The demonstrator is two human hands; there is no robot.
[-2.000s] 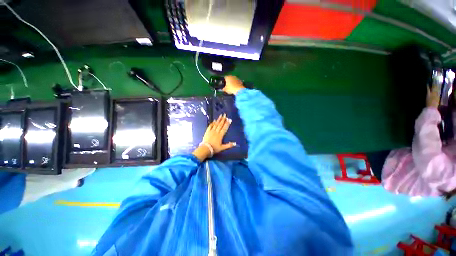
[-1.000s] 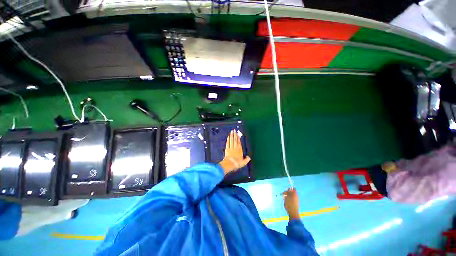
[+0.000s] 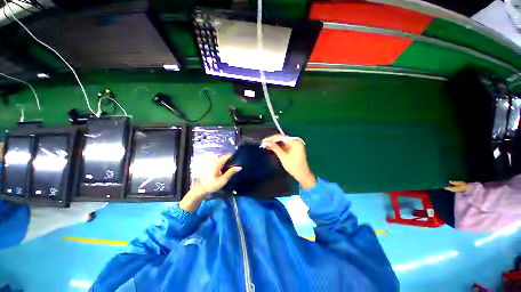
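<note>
My left hand [image 3: 208,181] grips the left edge of a dark tablet [image 3: 251,168], its thumb over the near face. The tablet looks tilted up over the right slot of a black tray [image 3: 283,181]. My right hand [image 3: 290,157] pinches the end of a white cable [image 3: 268,100] at the tablet's upper right edge. The fingers hide the plug, so I cannot tell if it is in the tablet. Another tablet with bright glare [image 3: 212,147] lies in the left slot, partly behind my left hand.
More trays with glossy black tablets [image 3: 154,162] line the bench to the left. A black handheld device [image 3: 163,100] and a black stand-like item [image 3: 245,118] lie behind the trays on green matting. A monitor [image 3: 251,48] is further back. A person's pink sleeve [image 3: 491,205] and a red stool [image 3: 414,209] are at right.
My left hand has gone from lying flat on the tablet to gripping its left edge, and the tablet is raised. My right hand has brought the cable end from beyond the bench's front edge to the tablet.
</note>
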